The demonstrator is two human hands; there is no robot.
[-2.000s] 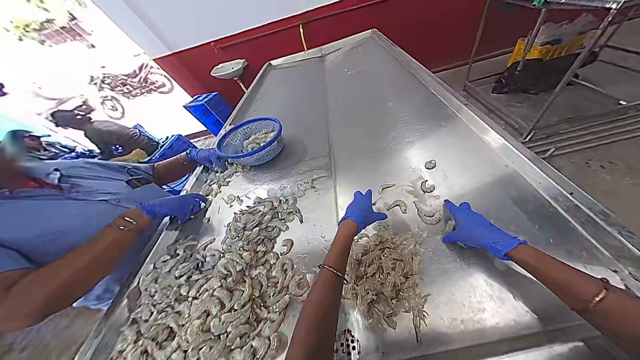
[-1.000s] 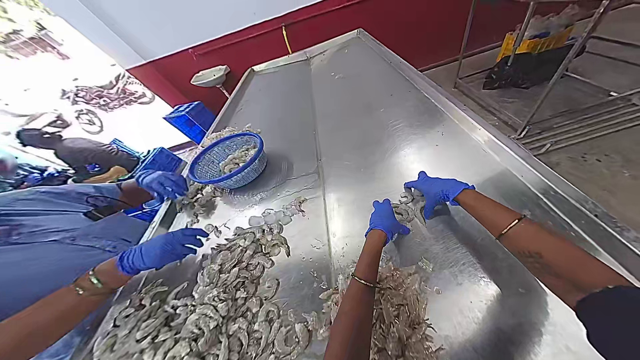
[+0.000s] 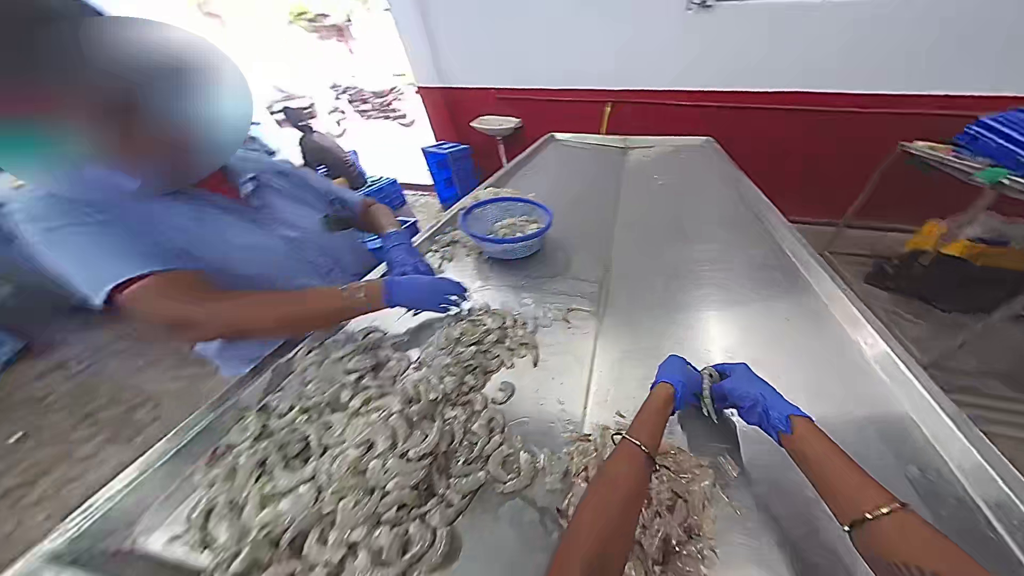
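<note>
Both my hands wear blue gloves and meet over the right part of the metal table. Between them is one grey shrimp [image 3: 709,394], pinched by the fingers of my left hand [image 3: 680,382] and my right hand [image 3: 748,398]. Below my hands, partly behind my left forearm, lies a heap of shrimp shells and heads [image 3: 680,508]. A large pile of shrimp [image 3: 384,448] spreads over the left part of the table, to the left of my hands.
A co-worker's gloved hands [image 3: 424,294] are at the table's left edge. Beyond the pile stands a blue plastic basket [image 3: 507,246] with shrimp in it. The metal table [image 3: 680,240] has raised rims. Blue crates [image 3: 450,170] stand on the floor behind.
My hands, apart two seconds ago with loose shrimp between them, have come together on one shrimp. The co-worker's hands have drawn closer to each other. The view has swung left and up.
</note>
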